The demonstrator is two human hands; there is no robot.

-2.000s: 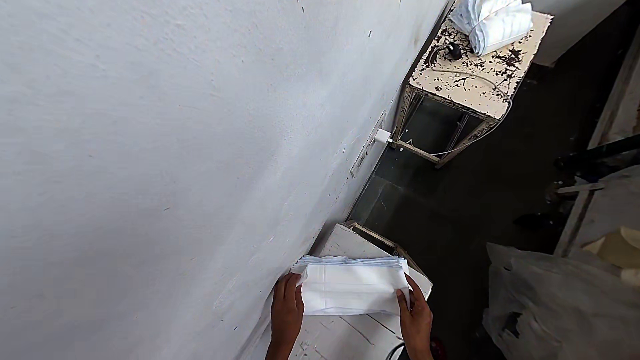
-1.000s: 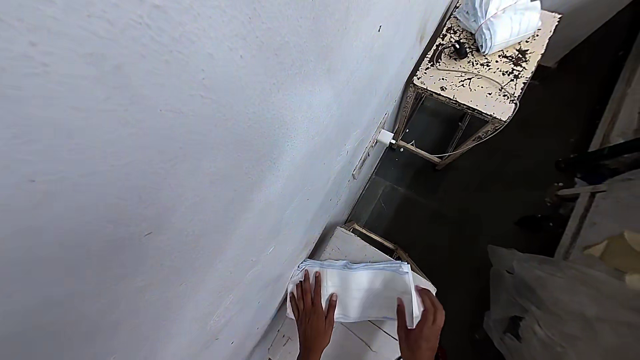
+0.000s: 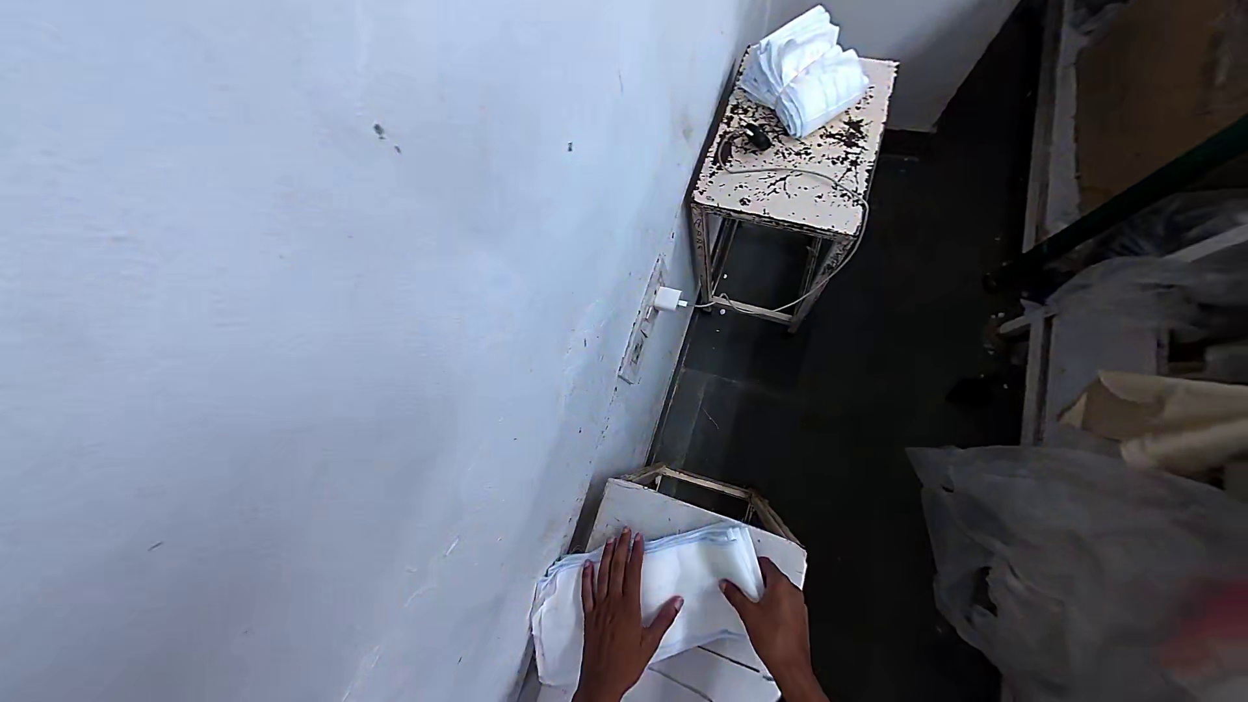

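Note:
A folded stack of white cloth with pale blue edges [image 3: 697, 575] lies on a white-topped stool or small table [image 3: 643, 507] against the wall. My left hand [image 3: 619, 619] rests flat on the stack's left part, fingers spread. At its right end, my right hand [image 3: 775, 614] grips the edge, thumb on top and the other fingers partly hidden at the side. More folded white cloths [image 3: 819, 88] lie on a worn stool with chipped paint [image 3: 780, 200] farther off, beside a black plug [image 3: 756, 136] on a cable.
A white charger [image 3: 668, 298] sits in a wall socket strip [image 3: 639, 336], its cable running to the far stool. Dark floor [image 3: 838, 409] lies between wall and right side. At right are a translucent plastic sheet [image 3: 1063, 556], brown paper or cloth [image 3: 1170, 409] and a dark green pole [image 3: 1141, 205].
My left hand has moved from the stack's left edge onto its top. The right hand stays at the right end. The cloth now lies more tilted, its right end farther from me.

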